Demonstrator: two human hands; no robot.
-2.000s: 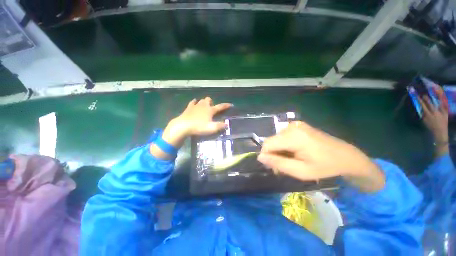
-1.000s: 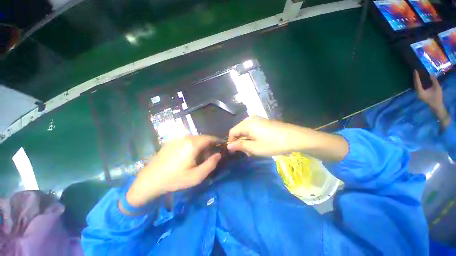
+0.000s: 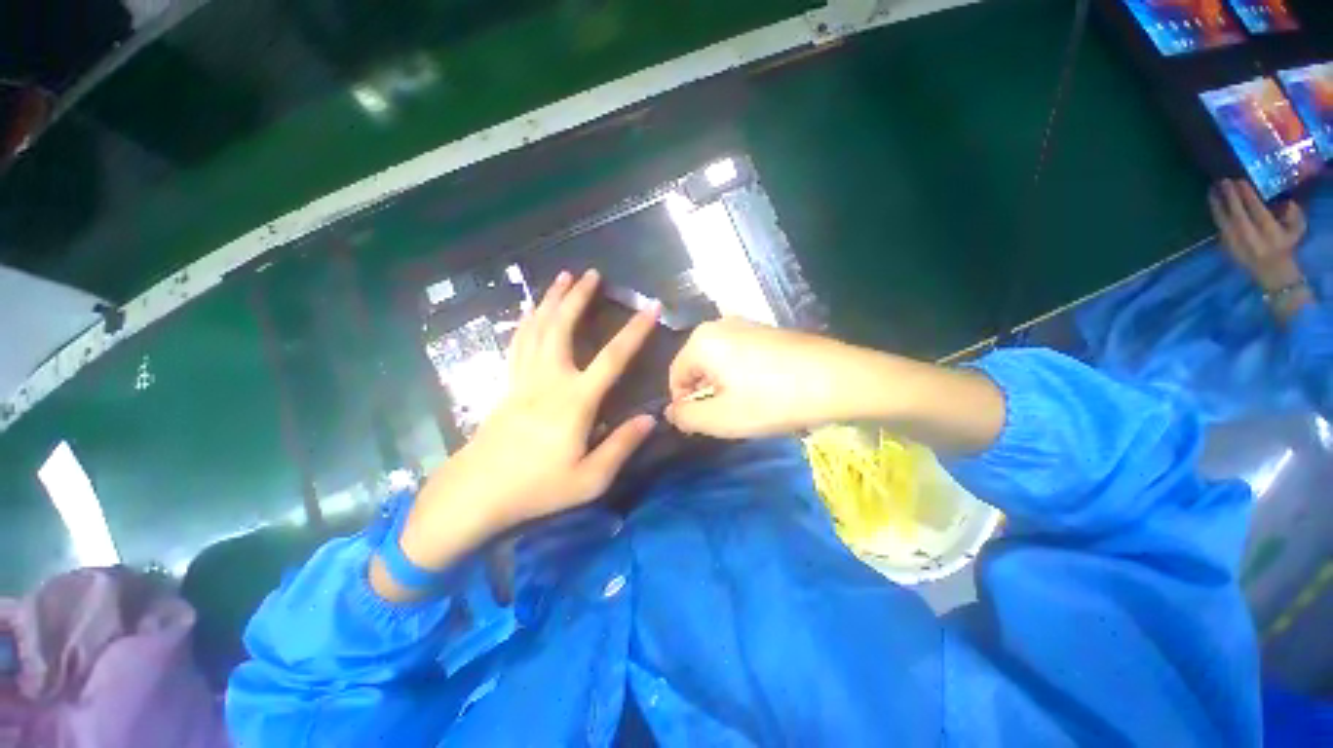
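An open tablet (image 3: 738, 252) lies tilted on the green bench in front of me, with bright shiny parts at both ends and a dark battery area in the middle. My left hand (image 3: 541, 409) lies with fingers spread over the tablet's near left part and hides some of it. It holds nothing that I can see. My right hand (image 3: 731, 383) is closed at the tablet's near edge, close to my left thumb. A small pale thing (image 3: 702, 393) shows between its fingers; I cannot tell what it is.
A white bucket (image 3: 958, 533) with yellow scrap (image 3: 867, 475) stands at my right side. Lit tablets (image 3: 1260, 129) lie at the upper right by another person's hand (image 3: 1260, 234). A white sheet (image 3: 76, 504) and a pink sleeve (image 3: 110, 643) are at left. A pale rail (image 3: 483, 146) runs behind.
The yellow strip seen earlier at my right hand is gone from view. The tablet appears turned. My left hand has moved from pinching beside my right to spread over the tablet.
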